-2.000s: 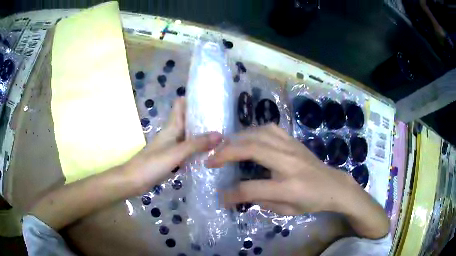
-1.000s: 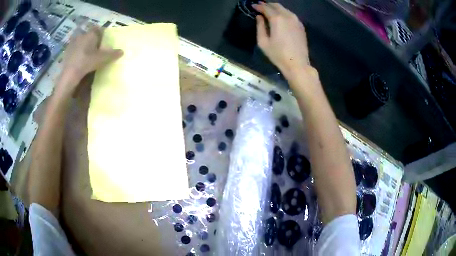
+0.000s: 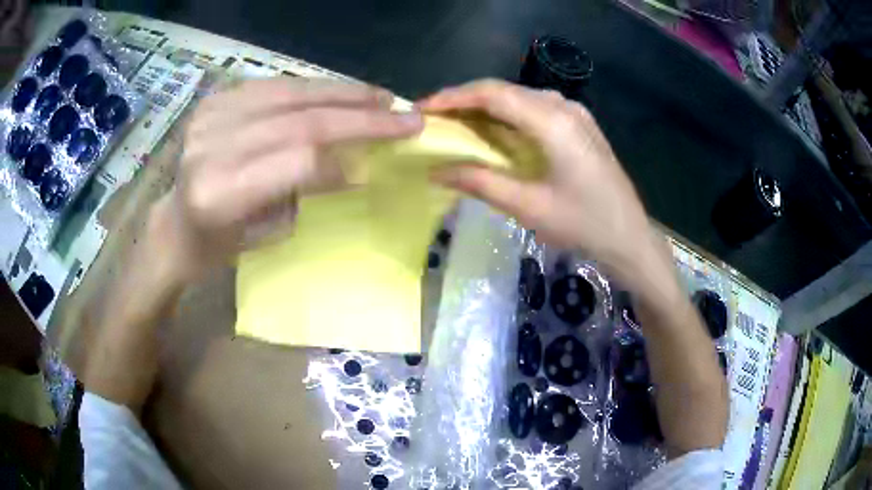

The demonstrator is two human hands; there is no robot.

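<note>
My left hand (image 3: pixel 272 158) and my right hand (image 3: pixel 555 167) both grip the top of a pale-yellow sheet (image 3: pixel 335 287), which is bent at its upper end; both hands are raised above the board, the left one blurred. The sheet's lower part hangs over a clear sheet with small black dots (image 3: pixel 364 427). A long whitish crinkled roll of clear film (image 3: pixel 466 354) lies to the right of the sheet, its upper part close below my right hand. Black discs with holes (image 3: pixel 566 359) lie in clear plastic right of the roll, partly hidden by my right forearm.
A clear pack of black discs (image 3: pixel 67 120) lies at upper left on printed white card (image 3: pixel 158 91). Two black cylindrical parts (image 3: pixel 557 63) (image 3: pixel 749 206) stand on the dark surface beyond the board. A pale bar (image 3: pixel 827 273) and yellow strips (image 3: pixel 813 412) are at the right.
My right hand has come back from the black cylindrical part and taken hold of the yellow sheet. My left hand has moved right with the sheet, whose upper end is now bent.
</note>
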